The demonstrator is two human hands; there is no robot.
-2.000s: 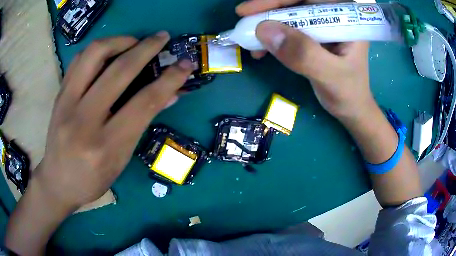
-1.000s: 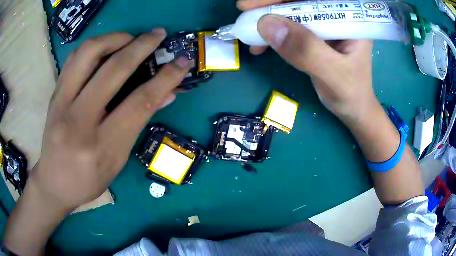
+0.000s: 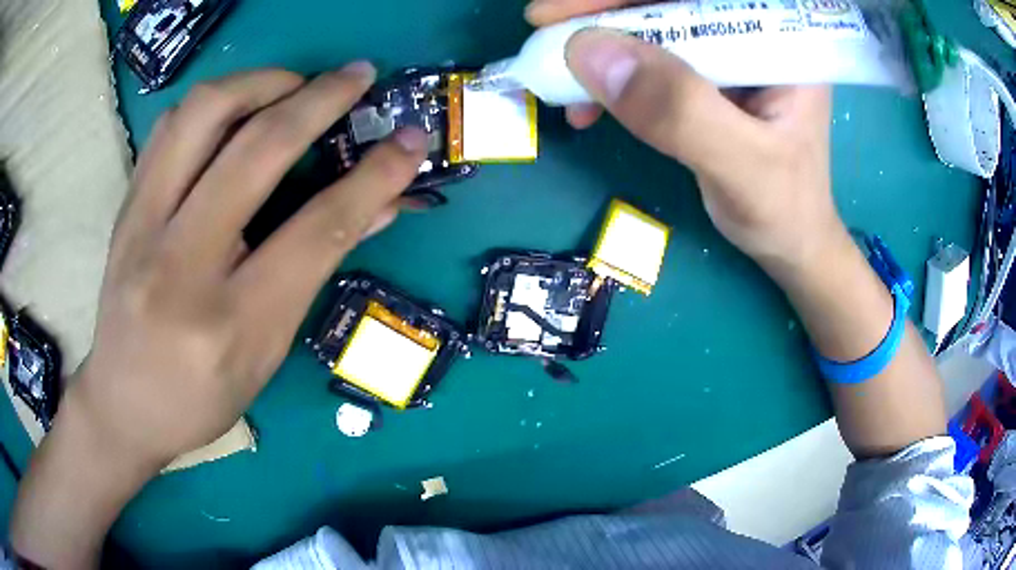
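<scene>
My right hand (image 3: 724,156) grips the white glue syringe (image 3: 713,47), held nearly level. Its needle points left, over the orange edge of a battery (image 3: 498,123). The battery is folded out to the right of a black watch housing (image 3: 390,123). My left hand (image 3: 223,256) lies over the left part of this housing, its fingertips on it. Two more housings lie nearer me: one (image 3: 362,292) with its battery (image 3: 386,356) on top and a round grey part (image 3: 354,420) beside it, the other (image 3: 543,306) with its battery (image 3: 632,245) folded out to the upper right.
A cardboard sheet (image 3: 67,167) lies at the left, with a further unit (image 3: 31,367) at its edge. Another housing (image 3: 165,42) is at the top left. A white power adapter (image 3: 947,292) and cables are at the right. A small tan scrap (image 3: 435,487) lies near me.
The needle has shifted slightly along the battery's orange edge, and the syringe has moved and rolled a little. My left hand has stayed almost in place on the housing.
</scene>
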